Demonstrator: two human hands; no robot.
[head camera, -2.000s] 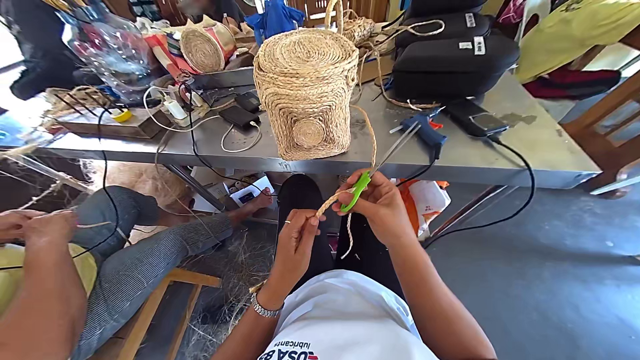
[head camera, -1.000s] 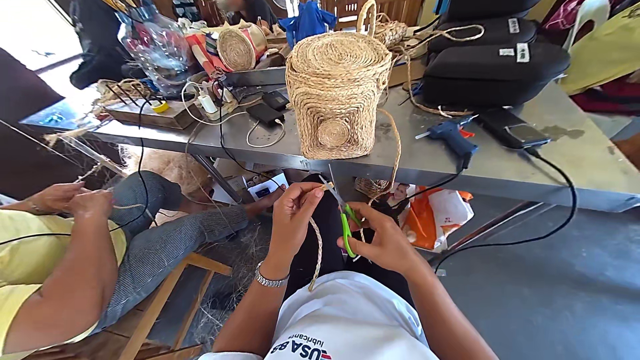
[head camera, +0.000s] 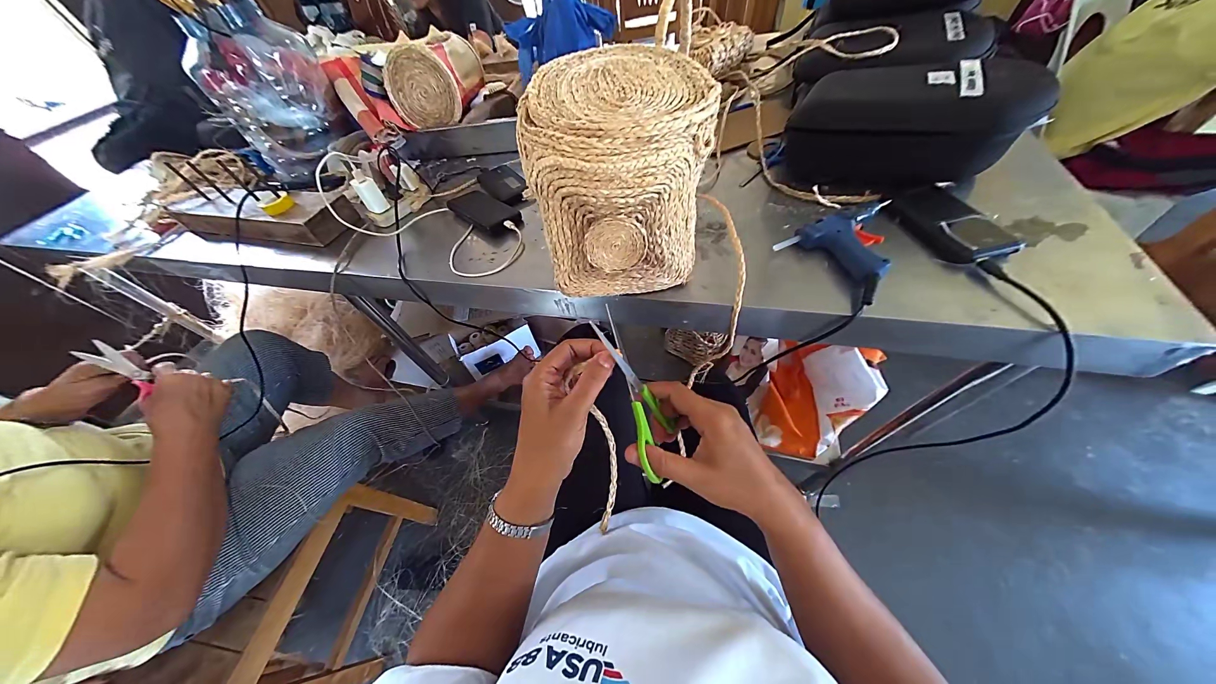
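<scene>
My left hand (head camera: 562, 408) pinches a braided natural-fibre cord (head camera: 608, 465) near one end, and the rest hangs down to my shirt. Just right of it, my right hand (head camera: 712, 442) has its fingers in the handles of green-handled scissors (head camera: 646, 427). The scissors' blades are parted and point up towards the table edge, close to my left fingertips. Behind them a woven fibre basket (head camera: 617, 171) stands on the metal table, with another braided cord (head camera: 739, 275) running down from its right side. Whether the blades touch the cord I cannot tell.
A blue glue gun (head camera: 841, 249), a black device (head camera: 955, 228) with a cable and black cases (head camera: 912, 123) lie on the metal table (head camera: 1073, 328) at right. At left are a wooden block with spikes (head camera: 266, 218), chargers and cables. A co-worker sits at left with scissors (head camera: 119, 361).
The green scissors, earlier held low between my hands, now point upward beside my left fingers. Scissors now show in the co-worker's hands. The view has shifted.
</scene>
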